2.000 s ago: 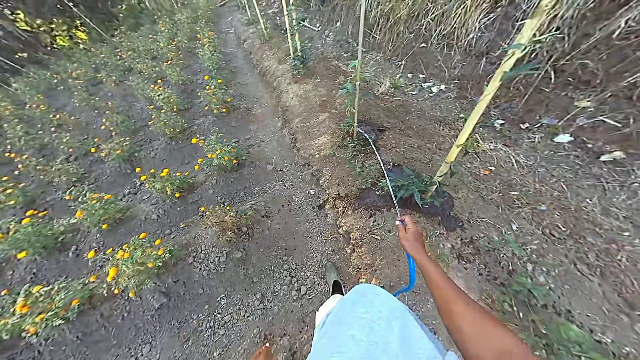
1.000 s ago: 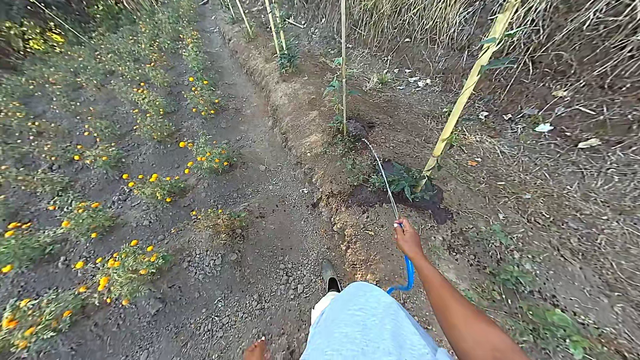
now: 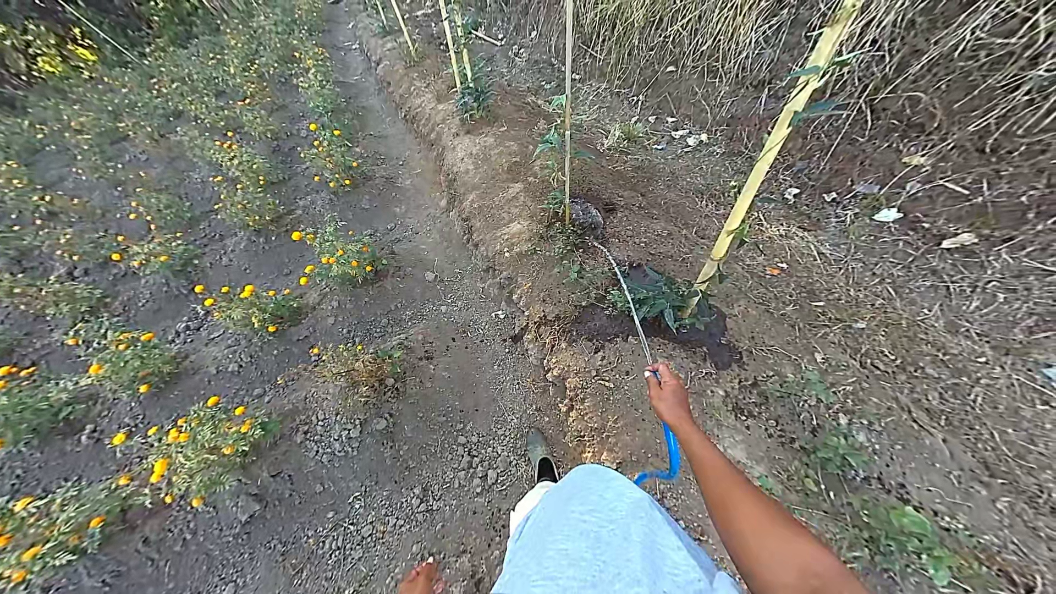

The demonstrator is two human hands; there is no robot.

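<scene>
My right hand (image 3: 668,398) is closed around the end of a blue hose (image 3: 672,454), which hangs below it in a bend beside my shirt. From the hose end a thin stream of water (image 3: 624,289) arcs forward to a wet spot (image 3: 586,216) at the foot of a thin upright stake (image 3: 568,107). Nearer, a leafy green plant (image 3: 660,297) stands in dark wet soil beside a thicker, leaning pale stake (image 3: 767,157). My left hand (image 3: 422,577) shows only in part at the bottom edge, low over the path; its fingers are mostly cut off.
A dirt path (image 3: 429,330) runs ahead along the raised soil bed. Marigold plants (image 3: 256,307) with yellow-orange blooms grow in rows on the left. More stakes (image 3: 450,45) stand farther up the bed. Dry grass (image 3: 949,49) covers the bank at right. My boot (image 3: 540,454) is on the path.
The water stream keeps landing near the thin stake. My right hand still holds the hose. My left hand, at the bottom edge, is seen in all three frames.
</scene>
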